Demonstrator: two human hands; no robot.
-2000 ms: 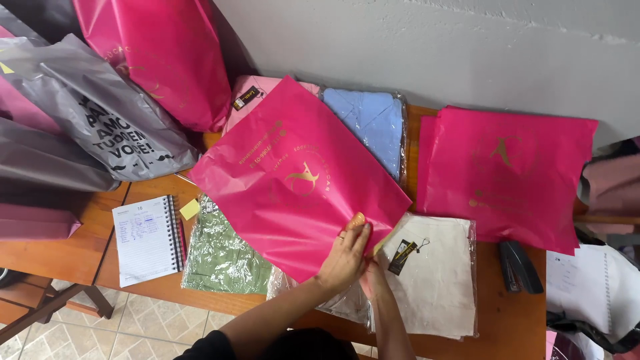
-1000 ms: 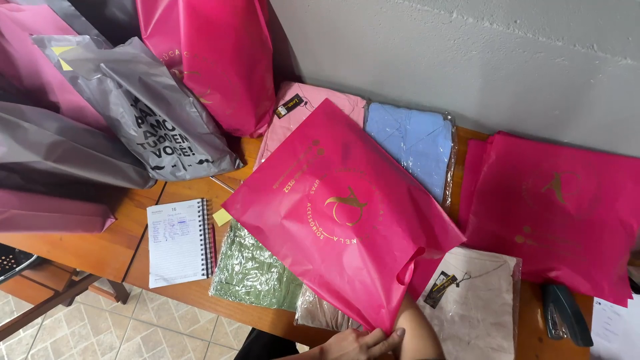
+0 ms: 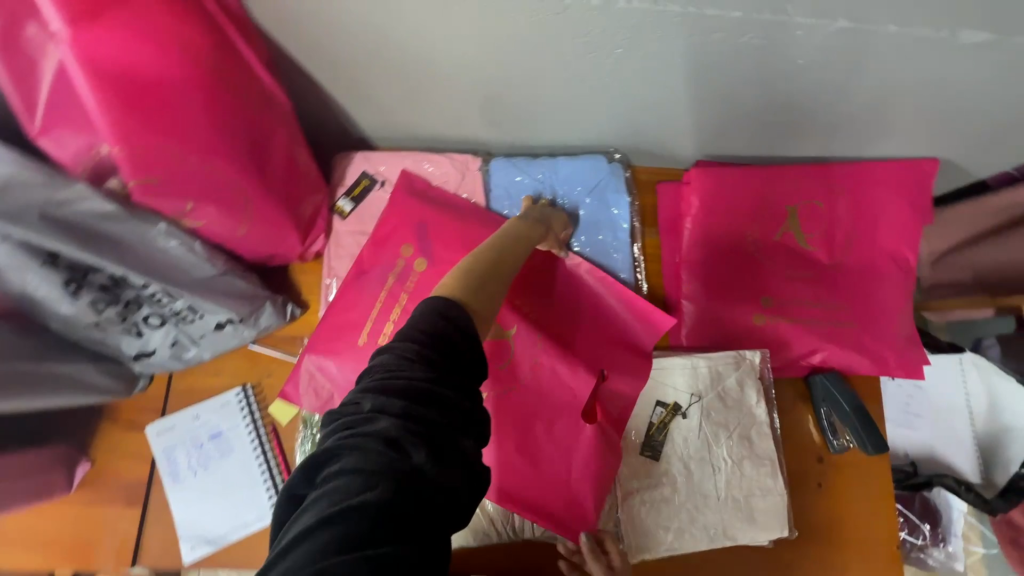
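A bright pink plastic bag with gold print and a die-cut handle lies slanted across packed garments. My left hand, its black-sleeved arm stretched over the bag, has its fingers curled on the far edge, beside a blue garment in clear plastic. At the near corner, my right hand pinches the bag; the frame's bottom cuts it off. A pink garment with a black tag shows behind the bag. To the right lies a cream garment in clear plastic, also tagged. Most of a green package is hidden.
More pink bags lie stacked at the right, above a black stapler. An open spiral notebook, a red pen and a yellow note are at the left. Filled gray and pink bags stand behind; a gray wall borders the table.
My left hand has moved from the bag's near side to its far edge. The bag's handle end has spread to the right over part of the cream garment. The view has shifted closer.
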